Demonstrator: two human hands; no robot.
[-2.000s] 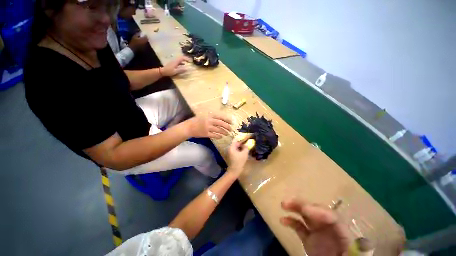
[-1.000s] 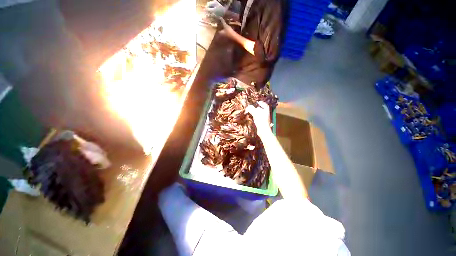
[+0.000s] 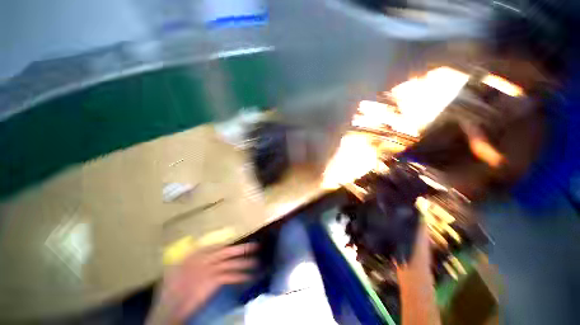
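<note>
The picture is strongly motion-blurred. Dark feathery pieces (image 3: 381,219) fill the crate (image 3: 360,273) at the lower right. My right hand (image 3: 414,251) is over the crate, against the dark mass; its fingertips are not clear, and I cannot tell whether it grips a piece. Pale yellow streaks show beside it. My left hand (image 3: 207,270) is at the table's front edge, fingers apart and empty, with yellow sleeves on some fingertips. A dark feathered body (image 3: 270,152) stands at the table's far right part.
The cardboard-covered table (image 3: 133,190) holds a small white item (image 3: 178,191) and a thin dark stick or line (image 3: 194,212). A green partition (image 3: 114,120) runs behind. A glaring warm-lit tray (image 3: 416,101) lies beyond the table end. A blurred person (image 3: 490,136) is at the far right.
The view has swung left from the crate, so more table and my left hand now show. The crate and my right hand sit lower and further right in view.
</note>
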